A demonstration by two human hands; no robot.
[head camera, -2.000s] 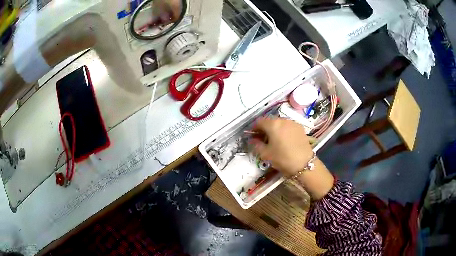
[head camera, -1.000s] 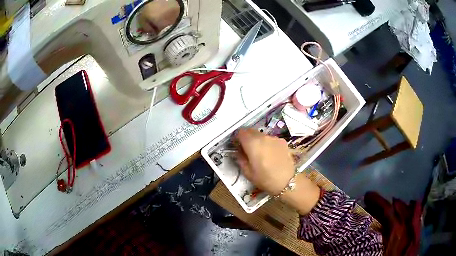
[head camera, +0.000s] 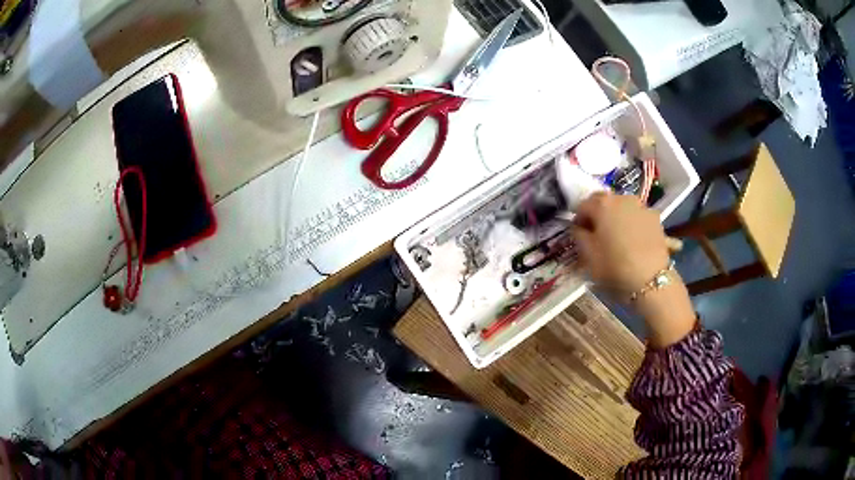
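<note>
The white open tray [head camera: 448, 328] lies at the table's right end with small sewing parts inside. My right hand [head camera: 621, 242] is over its right half, palm down with fingers bent into the contents. The fingertips are blurred and partly hidden, so I cannot tell if they hold anything. A red-handled stick [head camera: 518, 309], a small white ring [head camera: 514, 282] and a dark snips-like tool [head camera: 542, 253] lie left of the hand. A round pink-and-white item [head camera: 598, 152] lies beyond it. A small skin-toned patch at the bottom left edge may be my left hand; it is too cut off to tell.
Red-handled scissors [head camera: 405, 131] lie on the table left of the tray. A red-cased phone [head camera: 164, 169] with a red cord lies on the bed of the sewing machine [head camera: 234, 56]. A slatted wooden stool [head camera: 525, 403] is below the tray, another stool [head camera: 767, 214] at right.
My right hand has moved from the tray's left part to its right part, uncovering the red stick, ring and dark tool. The view has shifted slightly.
</note>
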